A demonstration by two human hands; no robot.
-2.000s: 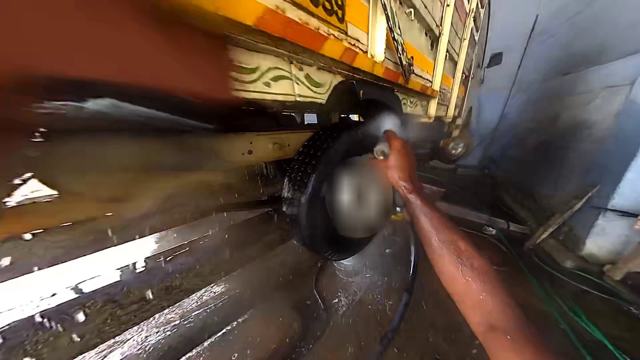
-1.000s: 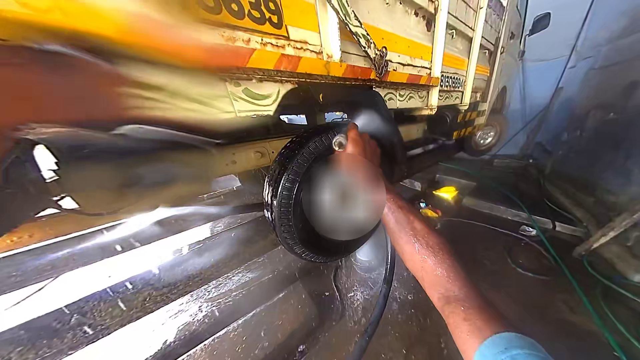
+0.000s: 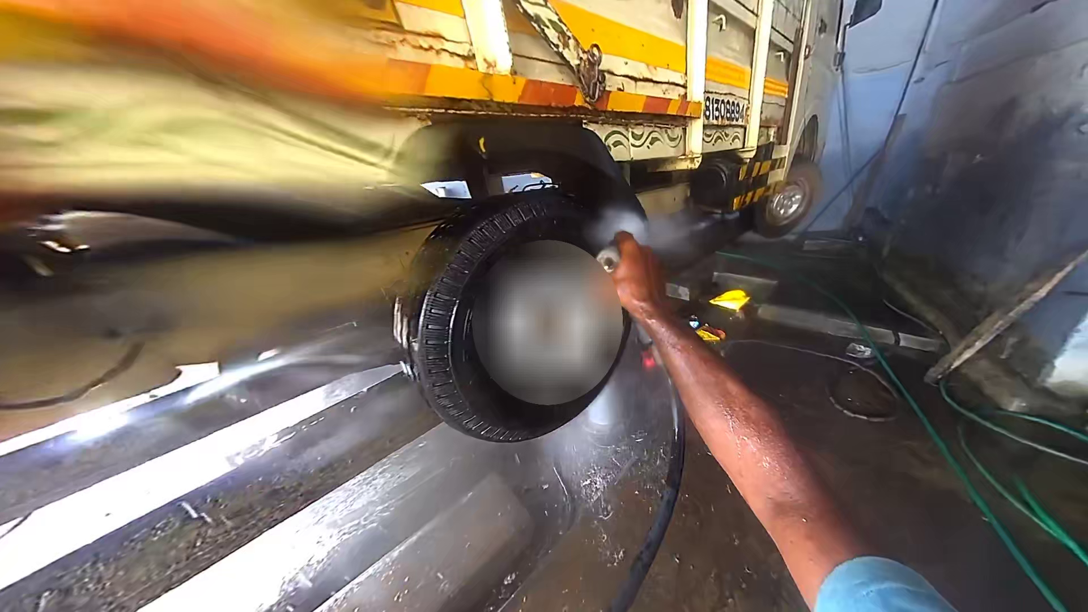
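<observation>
My right hand [image 3: 636, 274], at the end of an outstretched wet arm, grips the metal end of a spray gun [image 3: 608, 258]. Fine water spray [image 3: 633, 223] hangs around it, beside the upper right of the truck's rear tyre [image 3: 450, 340]. The tyre's black tread is wet, and its hub is blurred out. A black hose [image 3: 661, 518] runs down from near the hand to the floor. Above the wheel are a dark mudguard [image 3: 544, 144] and the truck's painted cargo bed [image 3: 544, 92]. My left hand is outside the view.
The truck's front wheel [image 3: 789, 200] stands farther back. A green hose [image 3: 926, 425] crosses the wet floor at the right, near a wooden pole [image 3: 1007, 319] by the wall. A yellow scrap [image 3: 729, 299] lies beyond my arm. Wet pale strips [image 3: 255, 421] cross the lower left.
The view has shifted, and more of the truck's front wheel and the floor items now shows. My right hand stays on the spray gun beside the tyre throughout.
</observation>
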